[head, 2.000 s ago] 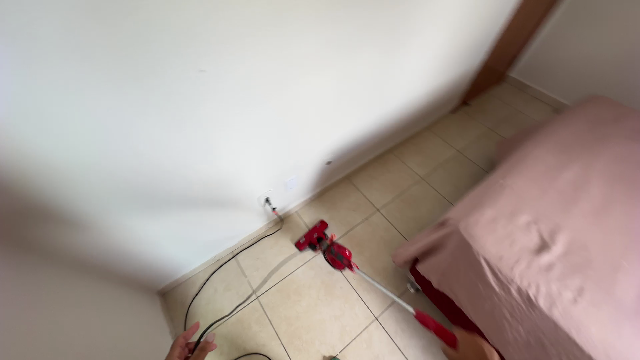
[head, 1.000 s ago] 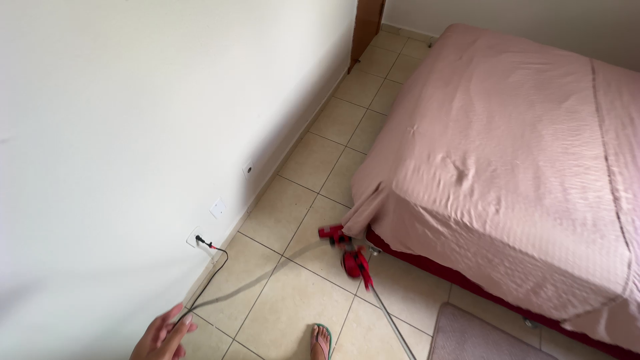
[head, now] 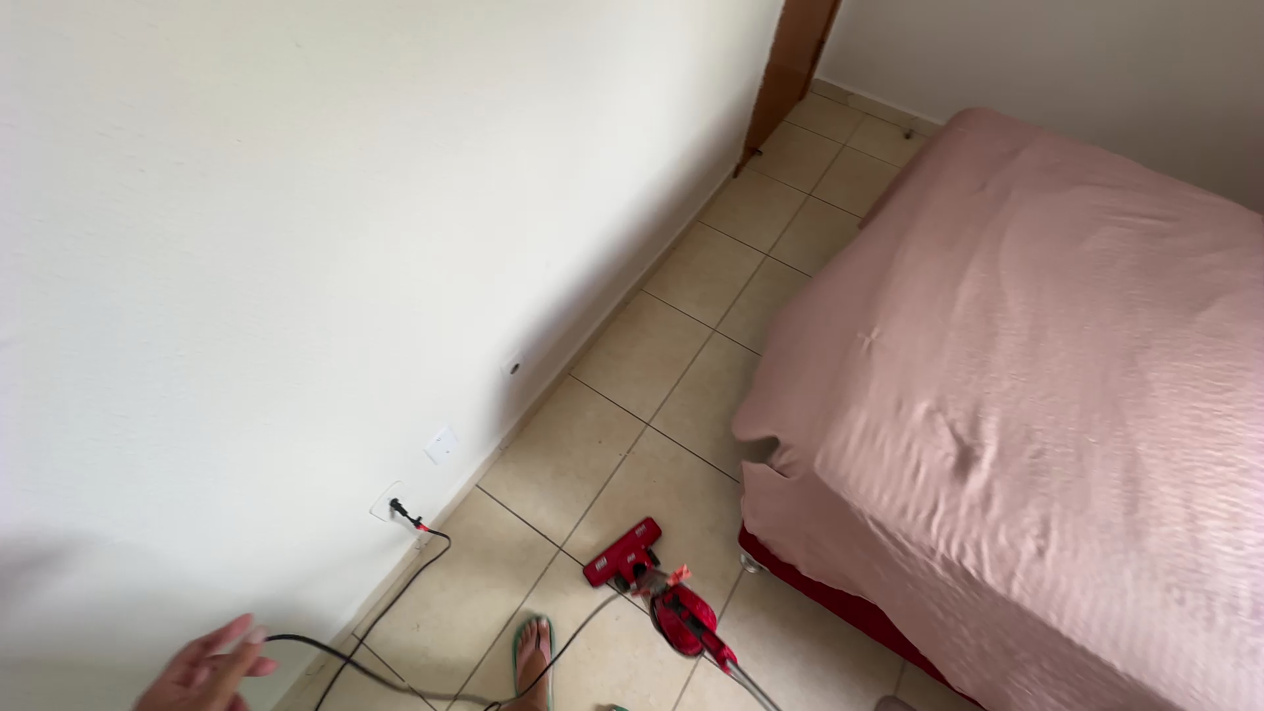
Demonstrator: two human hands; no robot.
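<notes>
My left hand (head: 209,671) is at the lower left, its fingers curled at the end of a visible stretch of black power cord (head: 375,671). The cord runs over the tiles toward a red stick vacuum cleaner (head: 683,620). Its red floor head (head: 622,553) rests on the tiles between the wall and the bed. The grey tube leaves the bottom edge of the view, and my right hand is out of sight. A black plug (head: 398,508) sits in the wall socket, with a cord hanging from it.
A bed with a pink cover (head: 997,395) and red base (head: 849,612) fills the right side. One foot in a green flip-flop (head: 533,647) stands near the cord. A white wall (head: 296,247) runs along the left, toward a brown wooden door (head: 790,69) at the back.
The floor head has moved away from the bed's corner, where it was one second ago. My right hand, seen at the vacuum's red handle two seconds ago, is out of view.
</notes>
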